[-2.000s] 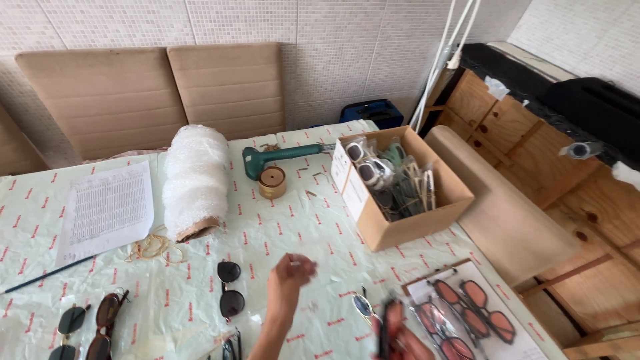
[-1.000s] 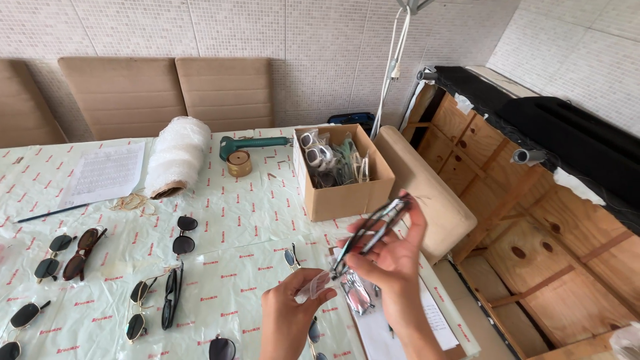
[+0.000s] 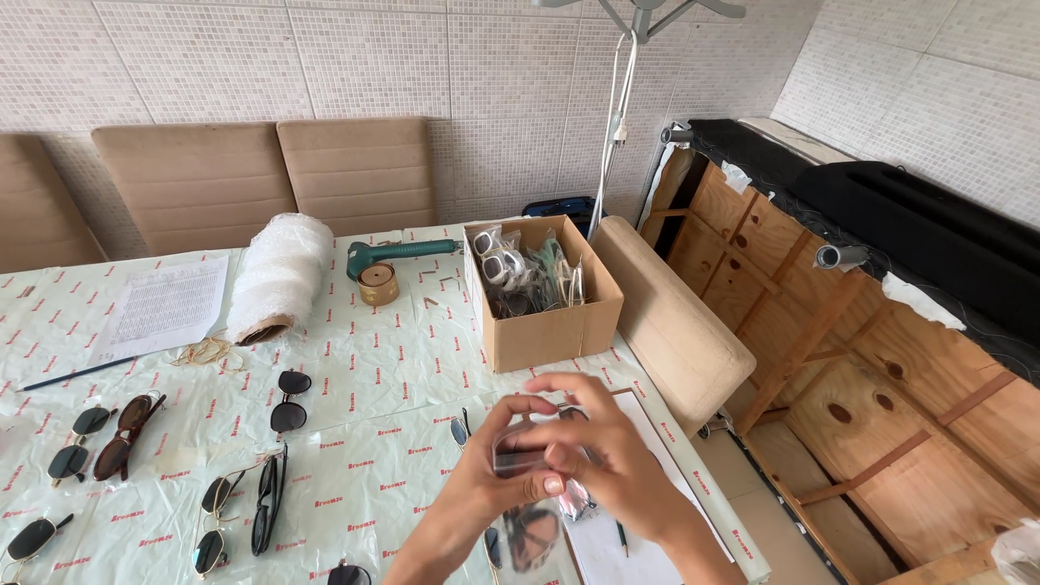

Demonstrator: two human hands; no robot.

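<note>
My left hand (image 3: 491,475) and my right hand (image 3: 597,455) meet above the near right part of the table, both closed around a clear plastic sleeve (image 3: 520,457) with dark-framed glasses partly hidden by the fingers. Beneath them, blurred, a bagged pair of glasses (image 3: 532,536) shows. A clipboard with white paper (image 3: 650,455) lies under my right hand, a pencil (image 3: 622,539) on it. Several pairs of sunglasses lie to the left, among them a round black pair (image 3: 289,400), a tortoiseshell pair (image 3: 118,439) and a black pair (image 3: 269,500).
A cardboard box (image 3: 552,333) of bagged glasses stands beyond my hands. Further left are a green handheld tool (image 3: 406,249), a tape roll (image 3: 378,284), a bubble wrap roll (image 3: 280,272) and a printed sheet (image 3: 166,305). A beige cushion (image 3: 674,325) leans at the table's right edge.
My hands were apart two seconds ago; one second ago they held dark-framed glasses and a clear sleeve. Now they are closer together, with the glasses lower and largely covered by fingers.
</note>
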